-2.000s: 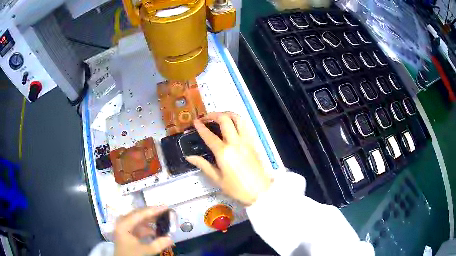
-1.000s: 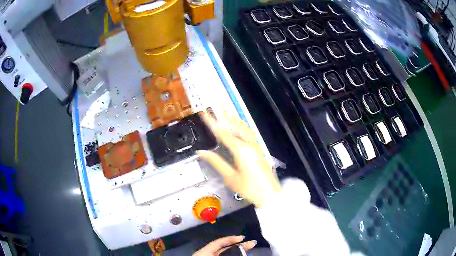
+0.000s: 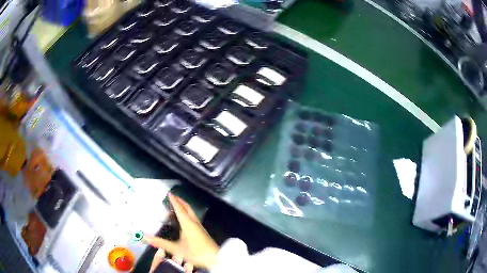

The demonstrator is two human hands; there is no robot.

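My left hand is at the bottom edge, mostly cut off, and holds a dark watch case with a light rim. My right hand is just above it, thumb and fingers apart, near the front corner of the press bed; I see nothing in it. The black fixture nest lies on the bed at the left, blurred. The black blister tray holds rows of watch cases; several nearer pockets carry white strips.
Red emergency button and green-ringed button are on the press front. A clear carrier sheet with dark discs lies on the green mat. A white paper scrap lies beside the tape dispenser. The gold press head is far left.
The view has swung right, so the press is now at the left edge and the dispenser shows. My right hand has left the nest and is now close to my left hand.
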